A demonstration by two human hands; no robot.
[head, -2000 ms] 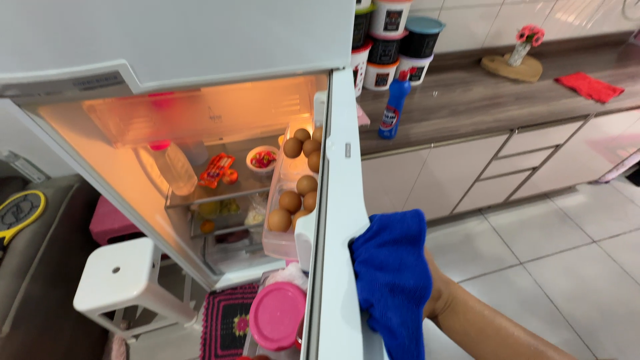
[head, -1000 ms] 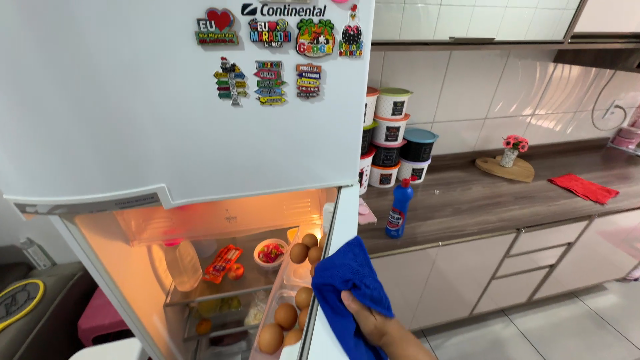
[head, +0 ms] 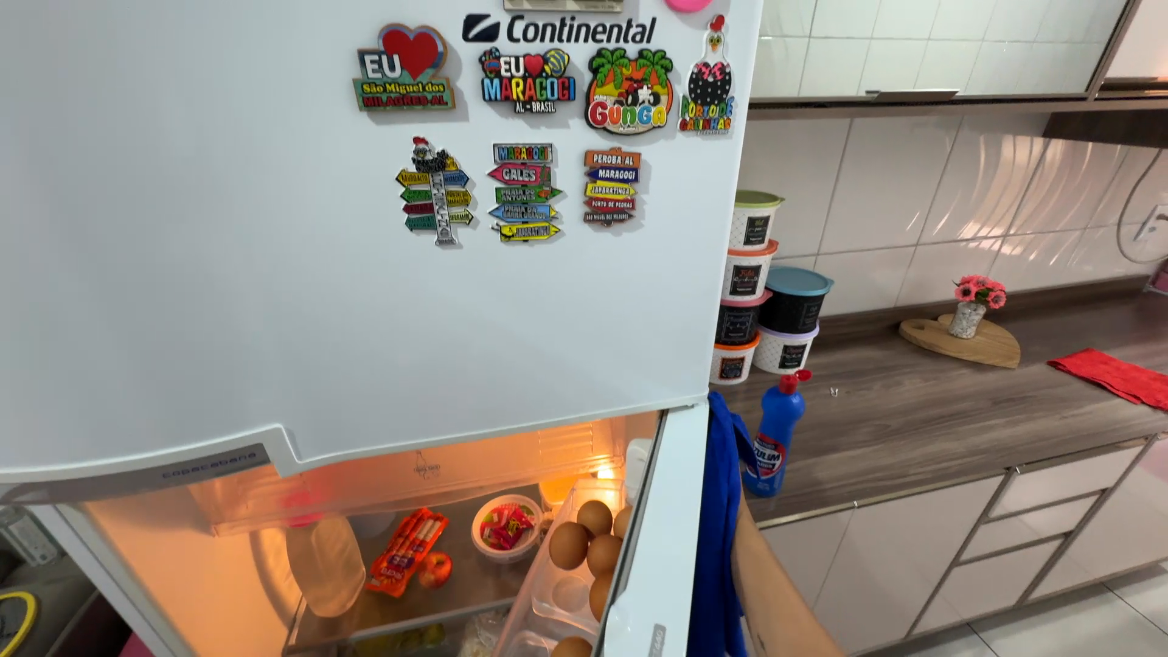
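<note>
A blue cloth (head: pixel 716 547) hangs against the outer face of the open lower refrigerator door (head: pixel 671 511), near its top edge. My right forearm comes up from the lower right behind the cloth; the hand itself is hidden by cloth and door. My left hand is out of view. Brown eggs (head: pixel 602 555) sit in the clear door rack. Inside the fridge are a bottle (head: pixel 324 566), an orange-red packet (head: pixel 408 550), a small red-orange fruit (head: pixel 435 570) and a white bowl (head: pixel 506 527) with red wrapped items. The upper door (head: pixel 365 301) is shut and carries several magnets.
On the wooden-look counter (head: pixel 894 438) stand a blue cleaner bottle (head: pixel 776 438) with a red cap, stacked lidded canisters (head: pixel 748 274), a flower vase (head: pixel 967 319) on a wooden board (head: pixel 995 349), and a red cloth (head: pixel 1109 376). Wall cabinets (head: pixel 922 55) hang above.
The blue cloth and my right arm have shifted along the door; the hand, visible on the cloth a second ago, is now hidden. The view has tilted up since the first frame.
</note>
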